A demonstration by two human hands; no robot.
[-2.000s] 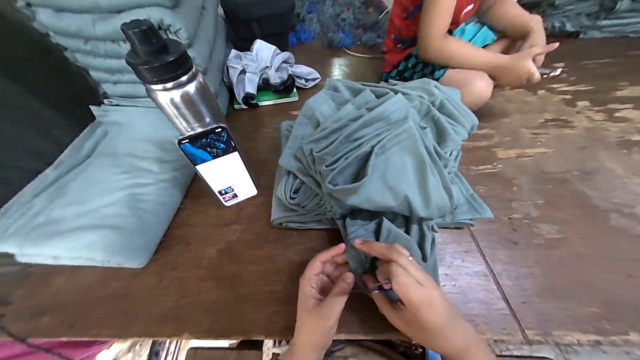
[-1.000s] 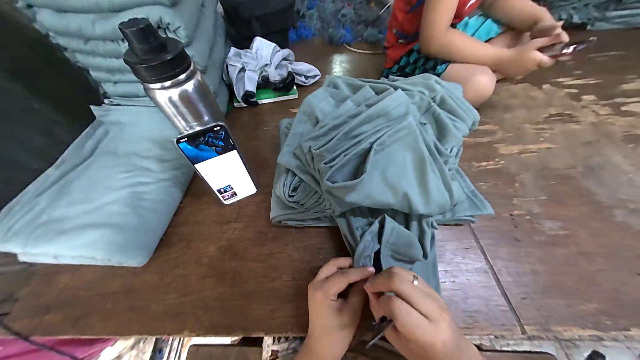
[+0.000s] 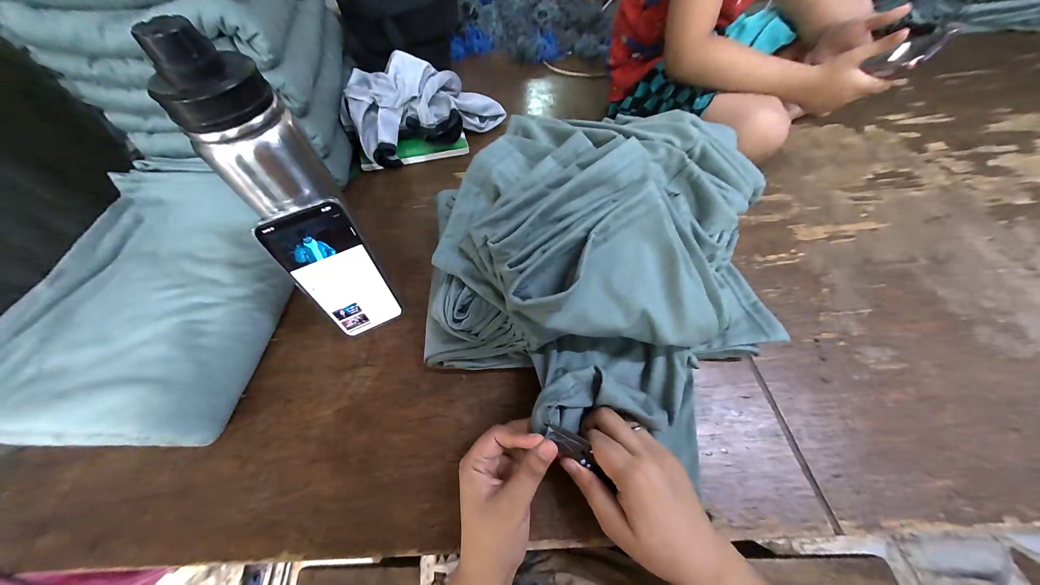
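Note:
A heap of grey-green fabric [image 3: 617, 236] lies in loose folds on a brown wooden table, one part of it drawn toward me. At the near end of this part, my left hand [image 3: 504, 479] pinches the fabric's edge between thumb and forefinger. My right hand [image 3: 638, 487], with a ring on one finger, holds a small dark tool [image 3: 571, 445], perhaps thread snips, whose tip is at the pinched edge. The fingers hide much of the tool.
A steel bottle with a black lid [image 3: 260, 154] stands at the left, a lit phone [image 3: 329, 268] leaning on it. Folded fabric [image 3: 138, 317] and a tall stack lie beyond. A grey cloth [image 3: 422, 101] rests on a green item. Another person [image 3: 739, 73] sits on the table, holding a phone.
The dark tool in my right hand has come up to the fabric edge; one second ago it pointed down toward me. The other person's hands and phone have shifted.

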